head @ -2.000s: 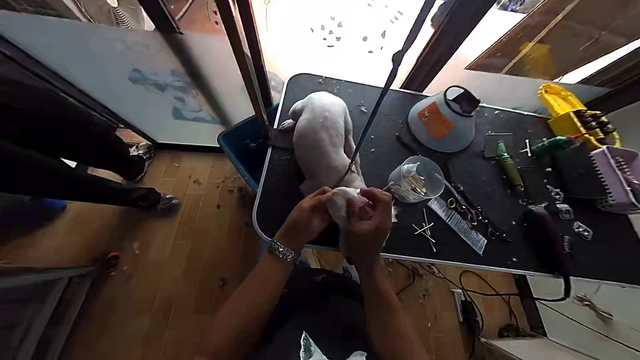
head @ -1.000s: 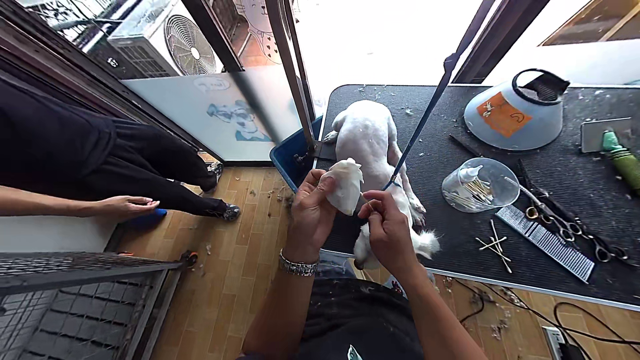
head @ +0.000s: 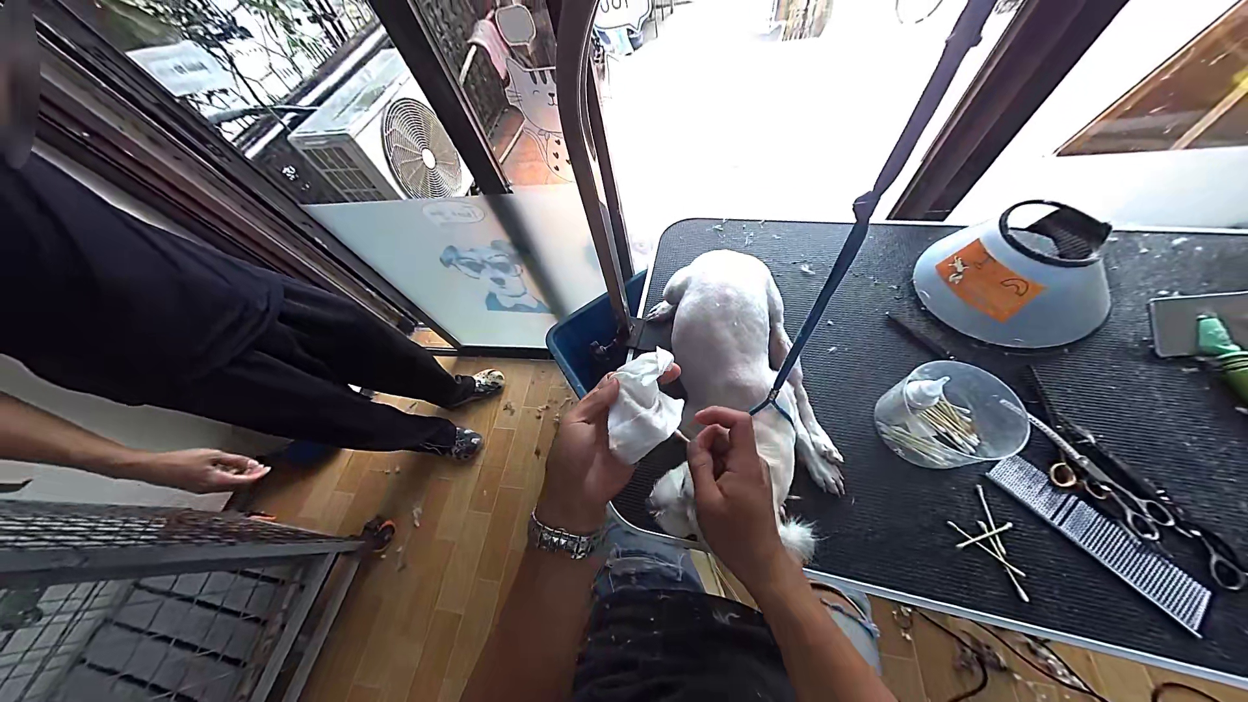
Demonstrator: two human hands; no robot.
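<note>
A white dog (head: 726,322) with a closely clipped coat lies on the black ribbed grooming table (head: 877,546), its head at the near edge. A blue grooming leash (head: 829,292) runs down to its neck. My left hand (head: 585,453), with a metal watch on the wrist, holds a crumpled white wipe (head: 642,405) above the dog's head. Over its neck, my right hand (head: 729,483) pinches a thin stick, probably a cotton swab (head: 682,436), its tip near the wipe. A clear round tub (head: 951,414) of cotton swabs and a small white bottle stands to the right.
Loose swabs (head: 993,546), a metal comb (head: 1102,546) and scissors (head: 1136,512) lie right of the dog. A cone collar (head: 1009,283) sits behind the tub. The table's metal arm (head: 585,156) rises by a blue bin (head: 585,341). Another person (head: 195,322) stands at the left.
Two seconds ago both hands were together at the dog's head; they are now apart, the wipe raised in my left hand. The view has swung left, showing more of the other person.
</note>
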